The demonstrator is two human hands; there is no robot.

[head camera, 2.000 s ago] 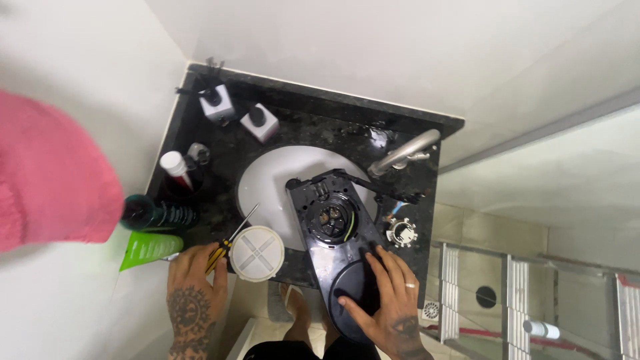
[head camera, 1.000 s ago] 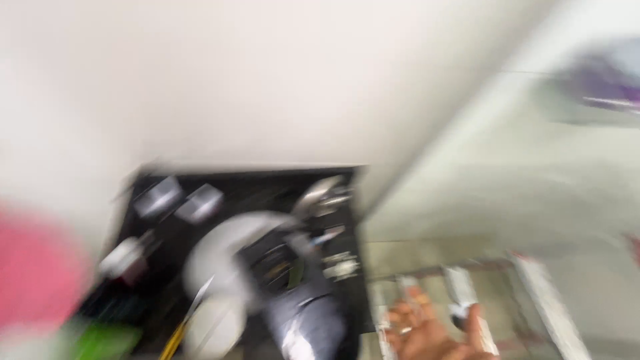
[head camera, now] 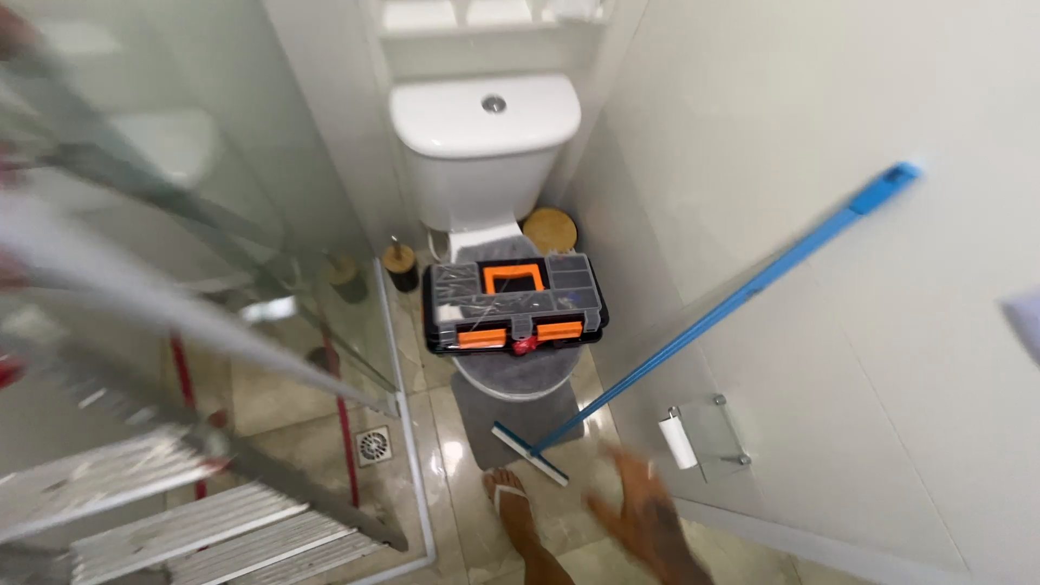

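My right hand (head camera: 646, 516), blurred, is at the lower right with its fingers apart and nothing in it. It is nearest to a blue-handled floor squeegee (head camera: 691, 331), which leans against the right wall with its blade on the floor. A black toolbox (head camera: 516, 305) with orange latches, an orange handle and a clear compartment lid sits on the grey-covered seat of a white toilet (head camera: 487, 122). My left hand is out of view.
An aluminium stepladder (head camera: 195, 508) and a glass shower partition (head camera: 325, 203) stand on the left. A toilet brush holder (head camera: 400, 268) and a wooden-lidded bin (head camera: 550, 231) flank the toilet. A paper roll holder (head camera: 678, 440) is at the right wall.
The view has swung from the sink counter to the toilet. Two seconds ago my right hand rested on the black appliance part and my left hand was by a yellow-handled screwdriver; my right hand has left that part.
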